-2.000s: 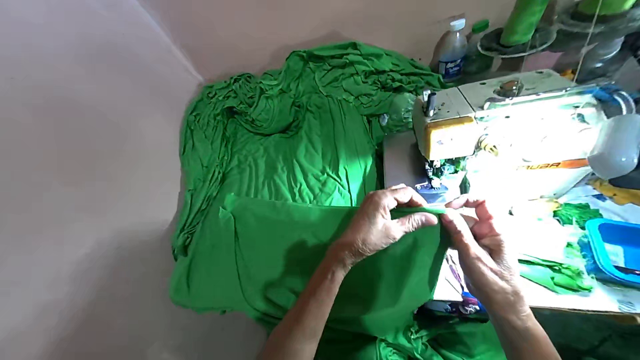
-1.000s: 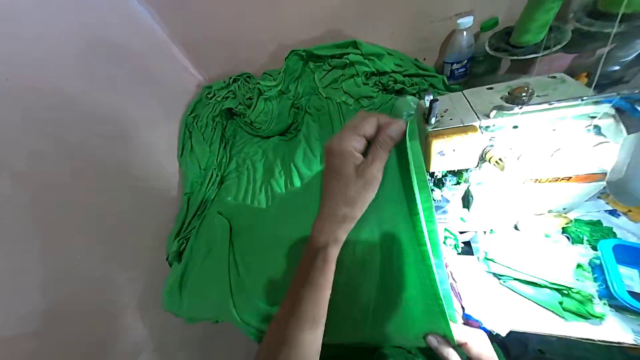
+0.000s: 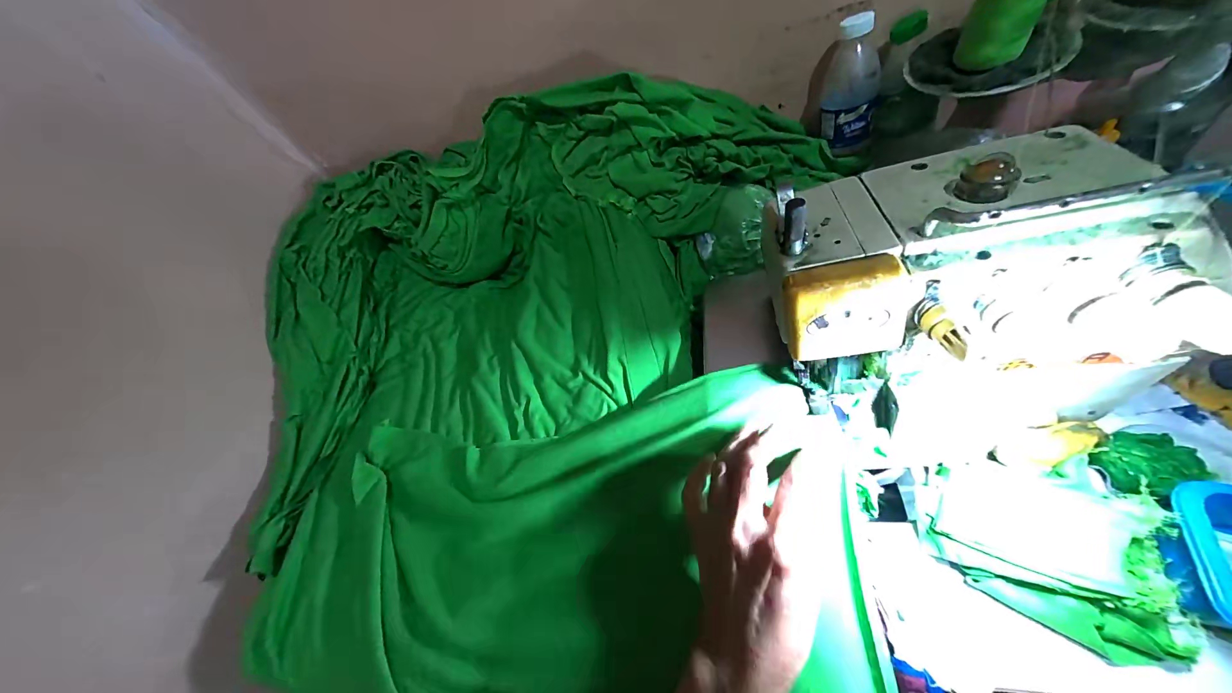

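My left hand (image 3: 746,553) lies on a green fabric panel (image 3: 520,539), its fingers bent and slightly apart, just in front of the needle area of a sewing machine (image 3: 847,298). Strong glare hides part of its right side. The panel's upper edge runs up to the presser foot (image 3: 816,397), and its right edge hangs down beside the machine bed. My right hand is out of view. Behind the panel, a large heap of gathered green fabric (image 3: 539,318) rests against the wall.
Behind the machine stand a plastic bottle (image 3: 851,91) and a green thread cone (image 3: 999,34). Green fabric scraps (image 3: 1088,616) and a blue plastic container (image 3: 1208,539) are at the right. The wall (image 3: 125,337) borders the left side.
My left hand has moved down from the fabric's upper edge and now lies on the panel. The panel's edge has come to the presser foot. My right hand has left the view.
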